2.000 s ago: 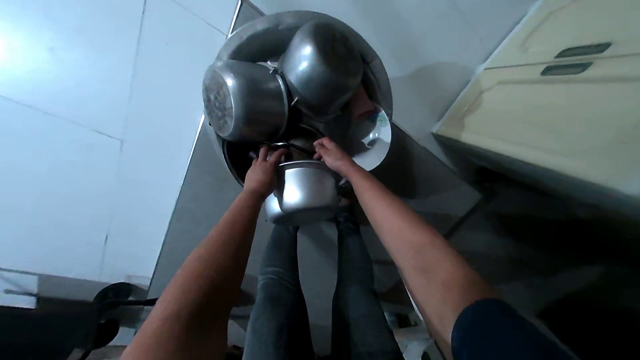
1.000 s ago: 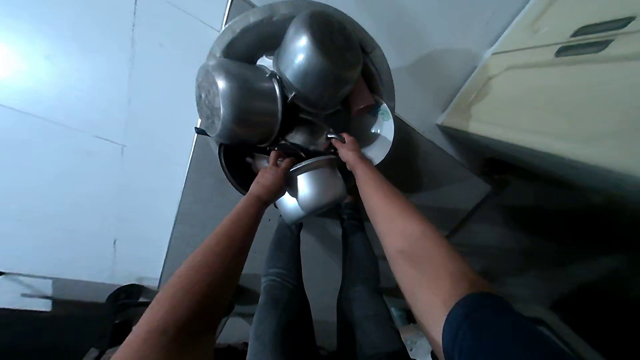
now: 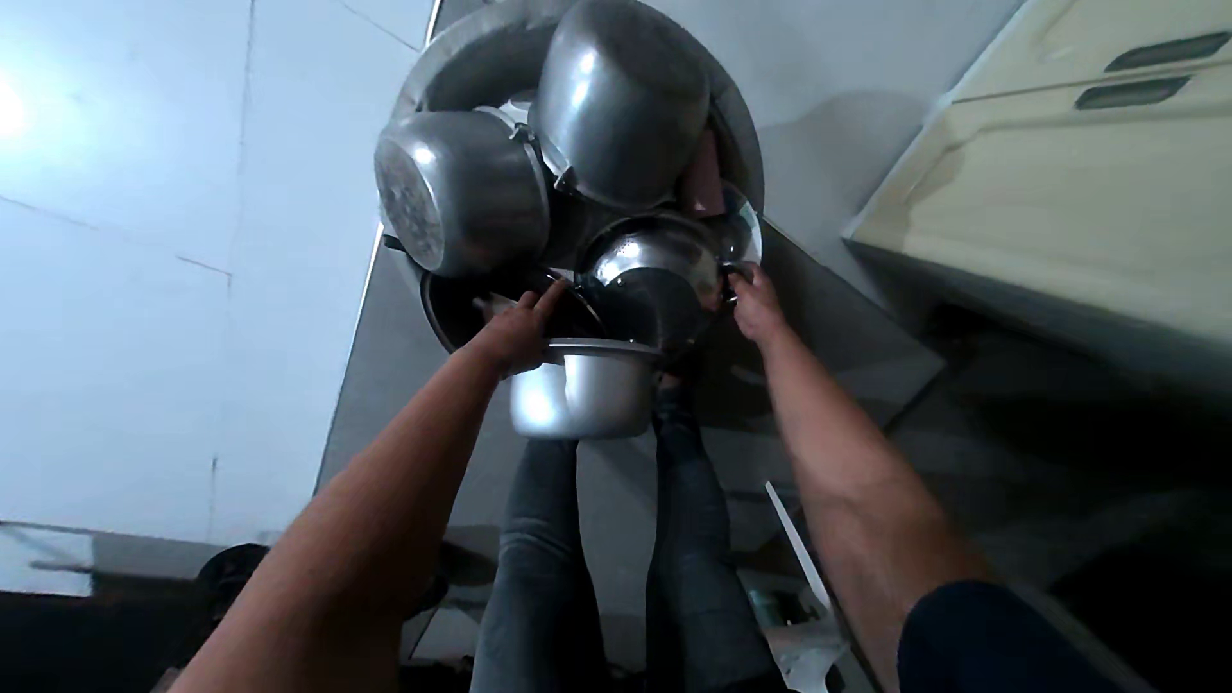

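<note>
My right hand (image 3: 757, 300) is closed on the side handle of a shiny metal pan (image 3: 654, 274) with a dark handle, at the near side of a large round metal basin (image 3: 472, 48). My left hand (image 3: 518, 332) is at the basin's near left, between a dark pan (image 3: 448, 306) and a silver pot (image 3: 584, 393) that hangs over the near edge; whether it grips either is unclear. Two big aluminum pots, one at the left (image 3: 472, 192) and one at the back (image 3: 626, 101), lie tipped in the basin. A pink item (image 3: 704, 175) and a clear bowl-like piece (image 3: 739, 226) are at its right side.
A pale yellow cabinet (image 3: 1039, 183) with two recessed handles stands at the right. White wall or tile (image 3: 125, 241) fills the left. My legs are below the basin, with a white object (image 3: 808, 645) on the lower right and dark items (image 3: 231, 573) at the lower left.
My right hand has moved right and now holds the handle of the shiny pan, which shows more fully between my hands. My left hand has moved a little left of the silver pot's rim.
</note>
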